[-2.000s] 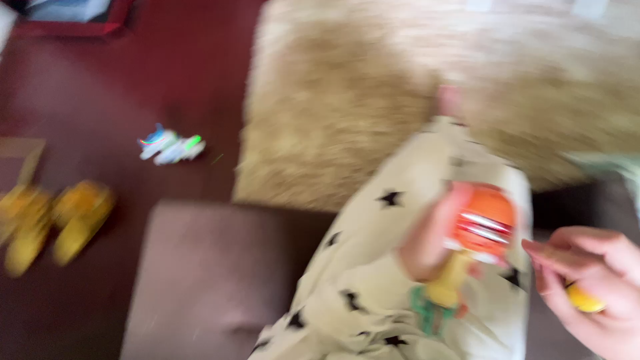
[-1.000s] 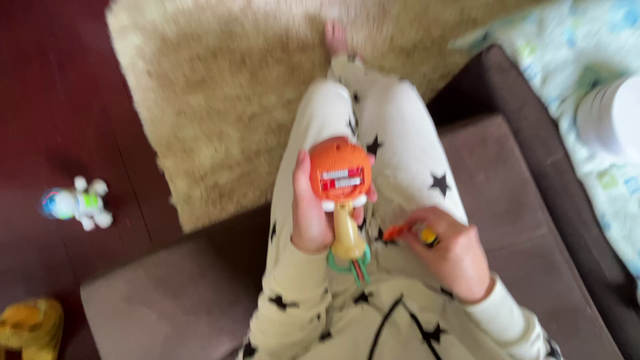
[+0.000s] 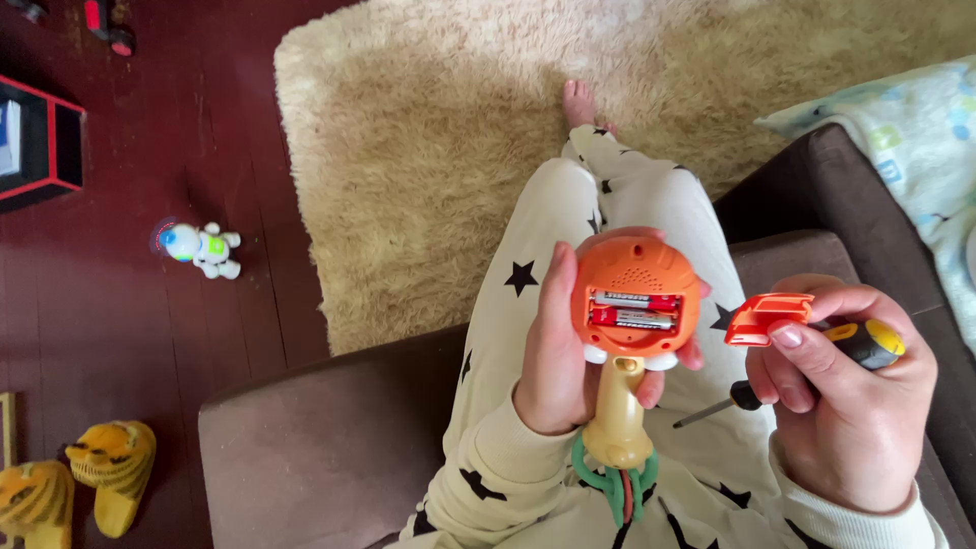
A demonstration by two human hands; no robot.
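Note:
My left hand is wrapped around the head of an orange plastic toy with a cream handle and green rings at its lower end. The back faces up, and its uncovered battery compartment holds two red-and-silver batteries side by side. To the right, my right hand pinches an orange battery cover between thumb and fingers, apart from the toy. The same hand also holds a screwdriver with a black-and-yellow handle in its palm, its metal shaft pointing down and left over my lap.
Brown sofa cushions lie beneath and beside my legs. A patterned blanket covers the sofa's right side. A shaggy beige rug is ahead. On the dark red floor are a toy robot, yellow slippers and a red-edged black box.
The battery cover in my right hand is now raised and turned flatter beside the toy. The toy stays in my left hand. The view has shifted a lot since two seconds ago.

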